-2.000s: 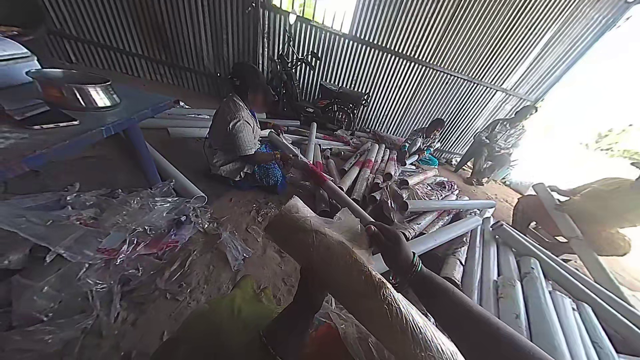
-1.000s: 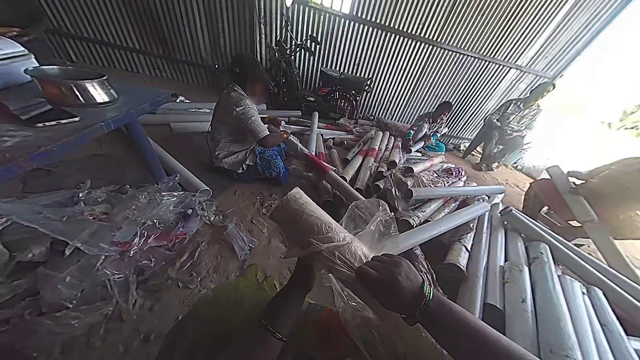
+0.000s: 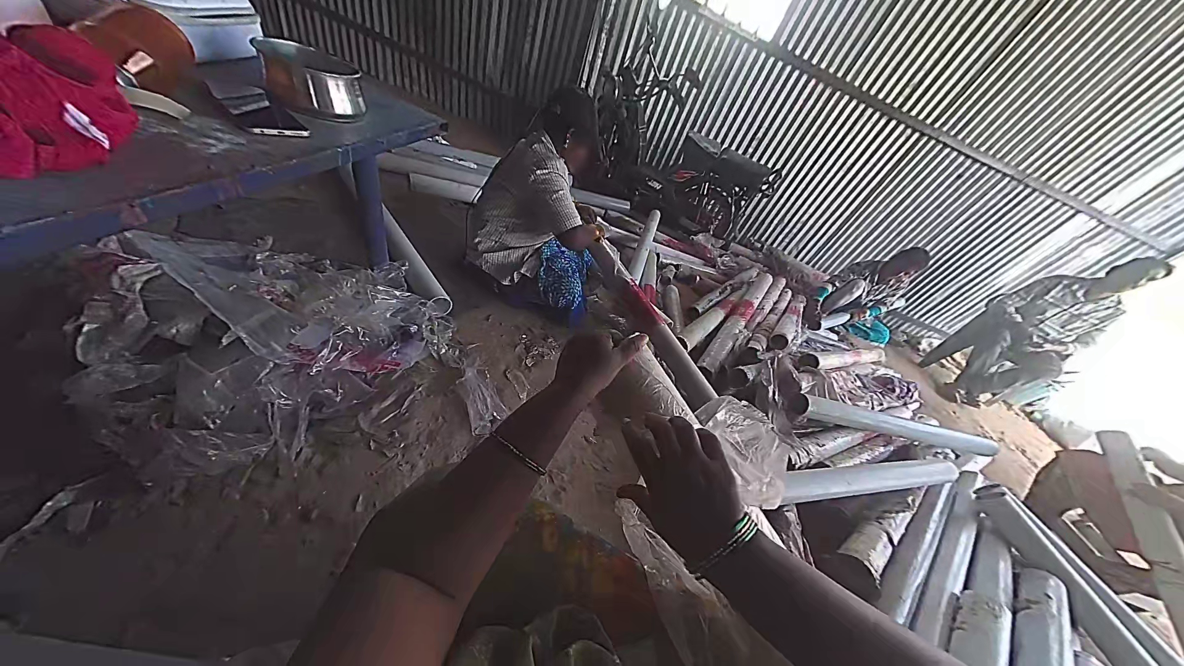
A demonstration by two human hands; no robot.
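A pale tube wrapped in clear plastic (image 3: pixel 652 388) lies slanting in front of me. My left hand (image 3: pixel 595 363) is at its far end, thumb stretched out along it; whether it grips the tube is hard to tell. My right hand (image 3: pixel 683 476) rests on the nearer part, palm down, fingers spread. Loose clear plastic film (image 3: pixel 747 444) bulges beside my right fingers and hangs below that hand. Just beyond, a brownish tube with a red band (image 3: pixel 647 313) reaches toward a seated person (image 3: pixel 529 208), whose hand is at its far end.
Crumpled plastic film (image 3: pixel 250 361) is heaped on the ground at left, below a blue table (image 3: pixel 203 176) with a metal pot (image 3: pixel 310 81) on it. Grey pipes (image 3: pixel 990 573) lie at right, and wrapped tubes (image 3: pixel 740 324) are piled beyond. More people sit farther back by the corrugated wall.
My left hand has come up from under the wrapped tube to its far end. My right hand's fingers, bunched on the tube a second ago, are now spread. The view has shifted toward the left.
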